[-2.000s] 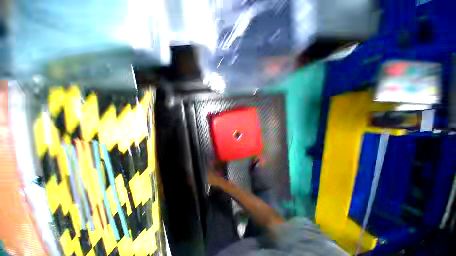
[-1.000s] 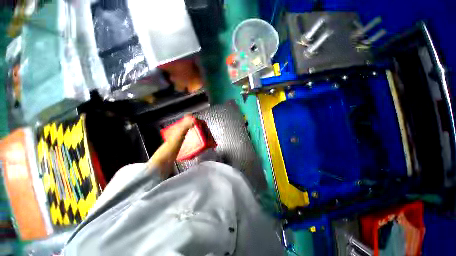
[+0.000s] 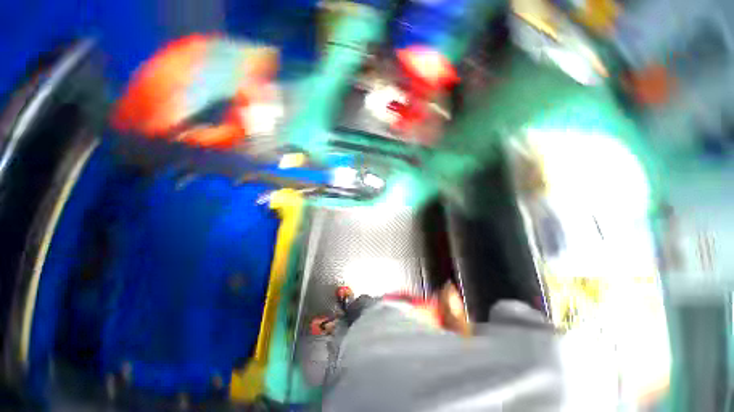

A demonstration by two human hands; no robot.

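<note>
The view is strongly blurred. A hand, which looks like my right hand (image 3: 453, 309), is small and blurred at the lower middle, beside my grey clothing. It is at the edge of a red stool (image 3: 413, 299), most of which is hidden by my clothing. The fingers are not clear enough to tell whether they grip the stool. My left hand is not in view. My feet show on the grey textured mat (image 3: 370, 241), left of the stool.
A blue press (image 3: 177, 265) with a yellow edge (image 3: 278, 273) stands at left. An orange-red basket (image 3: 161, 92) is at upper left. A bright, film-like covered surface (image 3: 599, 209) is at right, beyond a dark strip. Another red object (image 3: 426, 68) is at the top.
The view has swung round: the press is now at left instead of right. The hand and red stool are now low in the picture, with the stool mostly covered by my clothing.
</note>
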